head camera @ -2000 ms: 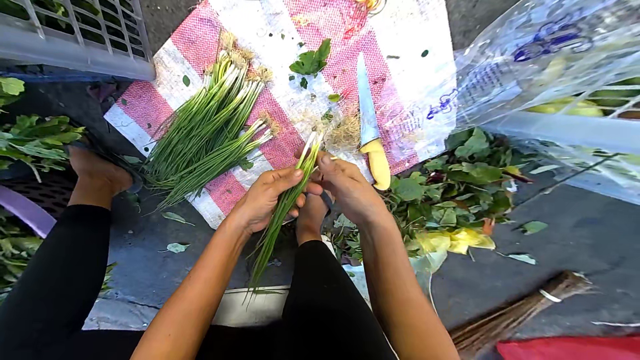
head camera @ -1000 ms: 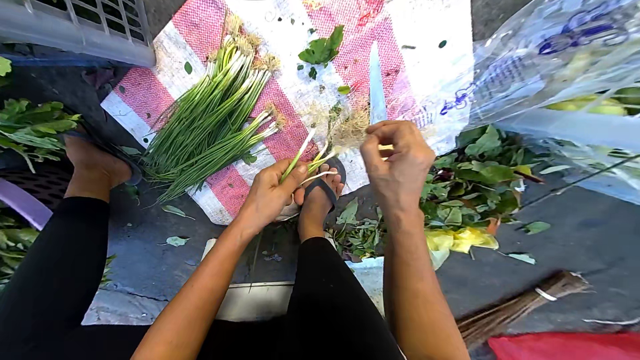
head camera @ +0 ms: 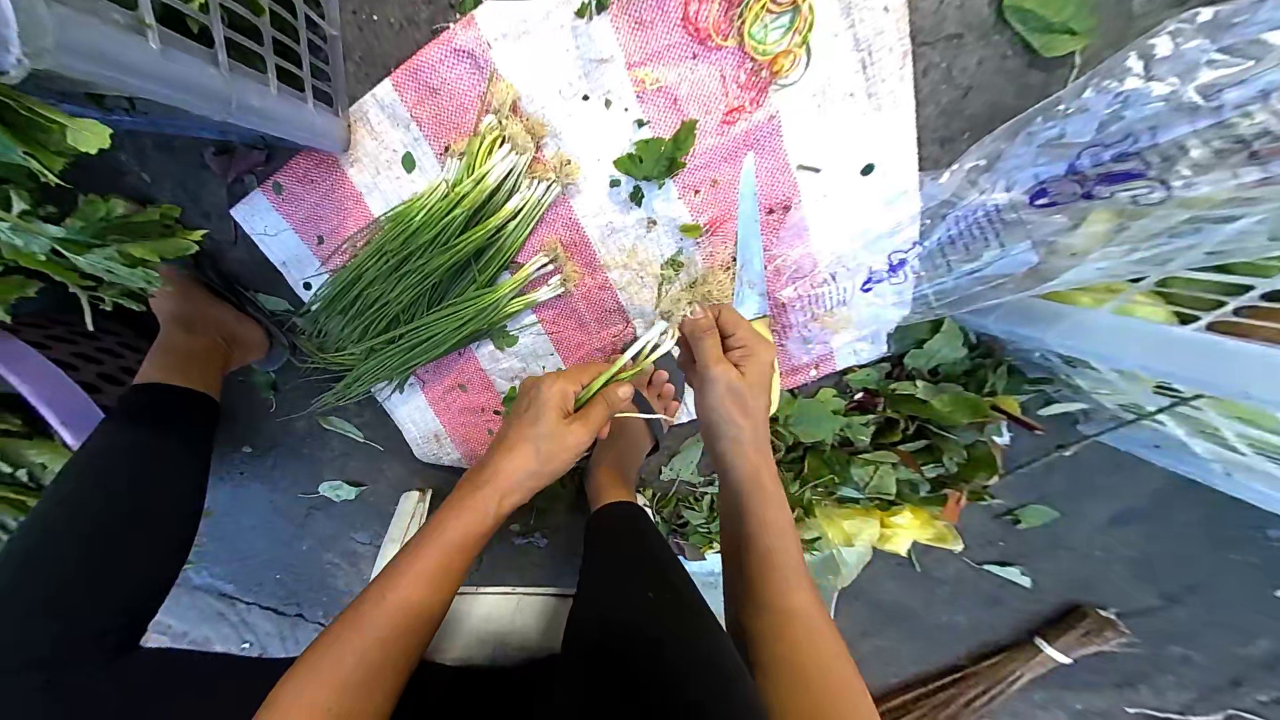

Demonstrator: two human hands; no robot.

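Note:
My left hand (head camera: 555, 415) grips a small bunch of green onions (head camera: 640, 352), white ends pointing up and right. My right hand (head camera: 728, 365) is beside those white ends, thumb and forefinger together near a tangle of roots (head camera: 705, 290); whether it pinches any roots I cannot tell. A knife (head camera: 750, 245) with a yellow handle lies behind my right hand, its handle partly hidden. To the left, a larger pile of green onions (head camera: 430, 260) with roots on rests on a red-and-white striped woven sheet (head camera: 850, 130). Rubber bands (head camera: 775, 30) lie at the sheet's far edge.
A pale plastic crate (head camera: 200, 85) stands upper left, leafy greens (head camera: 100, 240) below it. At right are a clear plastic bag (head camera: 1100, 190) and another crate (head camera: 1130, 345). Loose leaves (head camera: 890, 420) and a yellow plastic piece (head camera: 885, 528) lie near my right forearm. A bundle of thin sticks (head camera: 1020, 665) is lower right.
My right hand, close to my left two seconds ago, moved away over the knife handle and is now back nearer the onion ends. My left hand keeps its hold on the onions.

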